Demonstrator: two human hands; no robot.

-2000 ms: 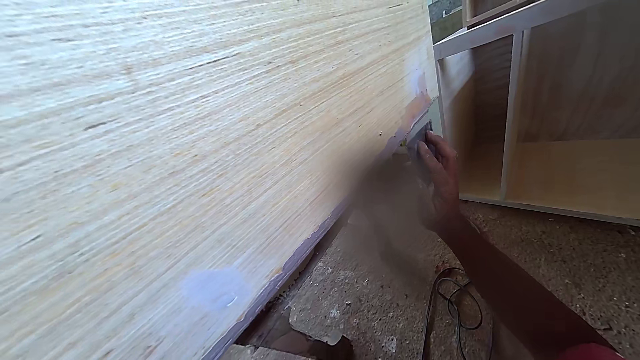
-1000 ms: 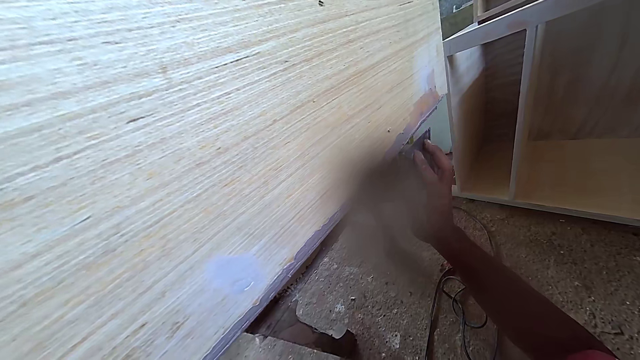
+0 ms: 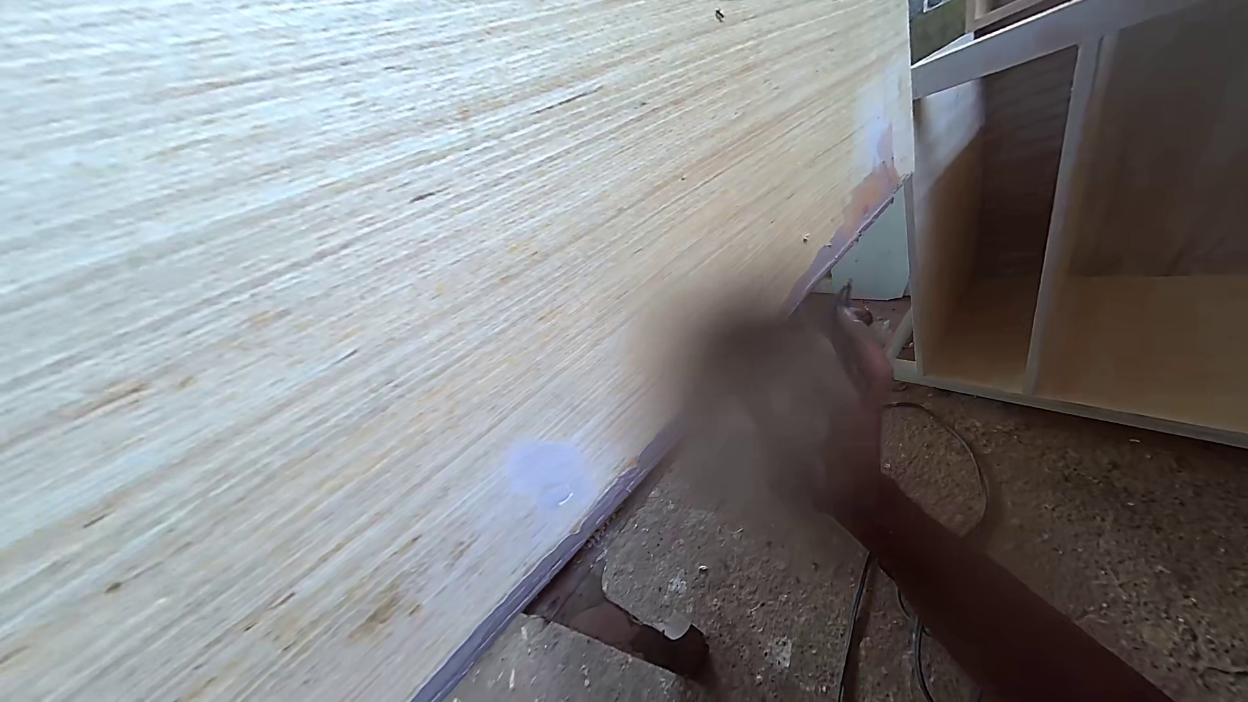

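Observation:
My right hand (image 3: 858, 390) is at the lower edge of a large wood-grained panel (image 3: 390, 292), right of centre. A large blurred patch covers much of the hand, and whatever it holds is hidden; a small dark tip (image 3: 845, 291) shows beside the fingers. Pale purple filler (image 3: 575, 536) runs along the panel's edge, and a round dab of filler (image 3: 552, 473) lies on its face. An orange-brown patch (image 3: 868, 195) marks the panel's right corner. My left hand is out of view.
An unfinished wooden cabinet frame (image 3: 1055, 214) with open compartments stands at the right. A thin dark cable (image 3: 975, 468) lies on the rough, dusty floor (image 3: 1102, 517). Below the panel are concrete slabs (image 3: 721, 575) and a brown object (image 3: 624, 629) in a gap between them.
My right hand has moved down and left along the panel's edge, away from the corner. The thin flat tool seen earlier in its fingers no longer shows clearly.

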